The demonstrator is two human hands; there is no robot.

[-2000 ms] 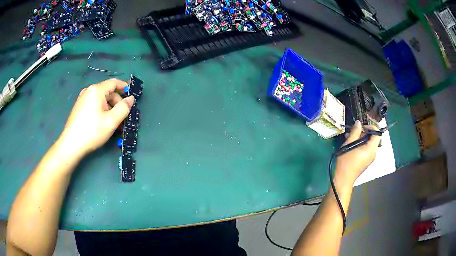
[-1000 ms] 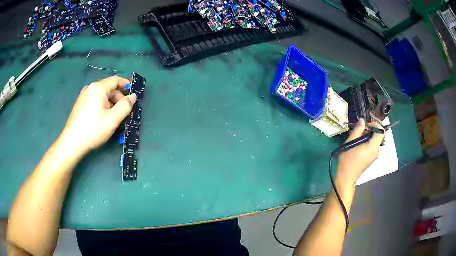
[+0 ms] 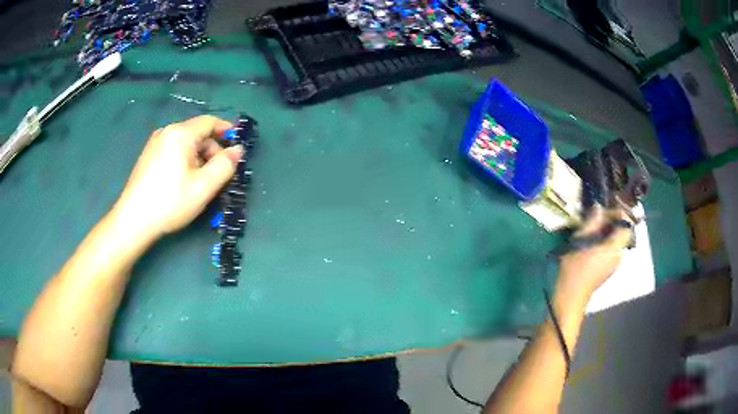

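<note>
My left hand (image 3: 182, 174) grips a black PCB panel strip (image 3: 235, 202) near its upper end, between thumb and fingers. The strip lies lengthwise away from me over the green mat, with blue components along its left edge. My right hand (image 3: 597, 251) is at the far right beside the dark soldering station (image 3: 611, 174). It is blurred. It holds the soldering iron (image 3: 595, 234), a black handle whose cable runs down along my forearm. The iron's tip cannot be made out.
A blue parts bin (image 3: 530, 149) with small coloured pieces and a pale small box (image 3: 552, 198) stand left of the station. A cream desoldering pump (image 3: 69, 93) lies at left. Board piles (image 3: 413, 24) sit at the back, one on a black rack (image 3: 311, 77). White paper (image 3: 631, 271) lies at right.
The whole view has shifted, so most things appear farther right. My left hand still grips the strip. My right hand is now blurred by motion near the soldering station, still with the iron.
</note>
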